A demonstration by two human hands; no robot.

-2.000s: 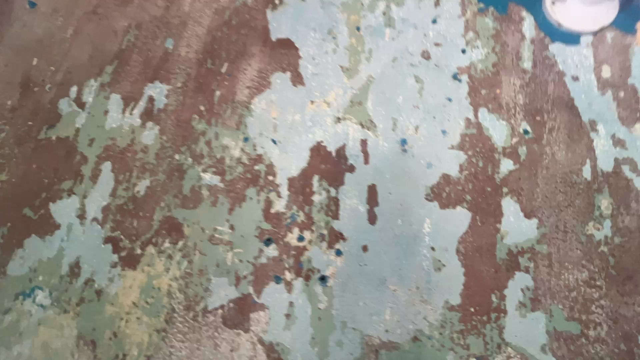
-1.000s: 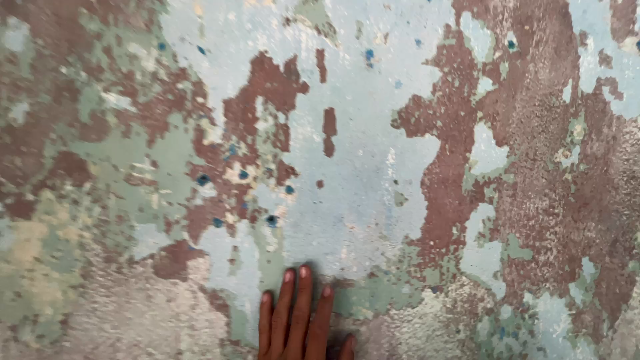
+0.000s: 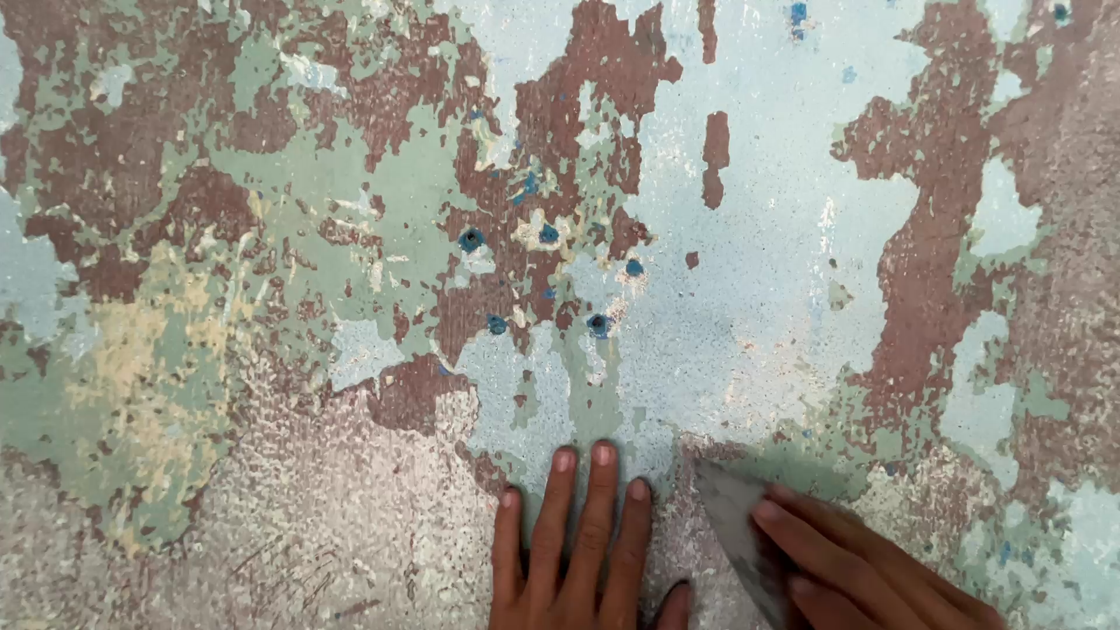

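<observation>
My left hand (image 3: 582, 551) lies with its fingers spread flat on a wall (image 3: 735, 262) of patchy peeling paint, at the lower middle of the view. Just right of it, my right hand (image 3: 840, 560) grips a grey flat-bladed scraper (image 3: 739, 512), partly blurred. The blade's upper corner meets the wall where pale blue and green paint border a rough greyish patch. The scraper's handle is mostly hidden by my fingers.
Several blue-rimmed holes (image 3: 599, 325) dot the wall above my left hand. Around them are light blue, green, cream and reddish-brown layers. Rough bare plaster (image 3: 350, 507) spreads across the lower left.
My left hand was absent two seconds ago and was on the wall one second ago. My right hand with the scraper has come into view at the lower right. The view has shifted.
</observation>
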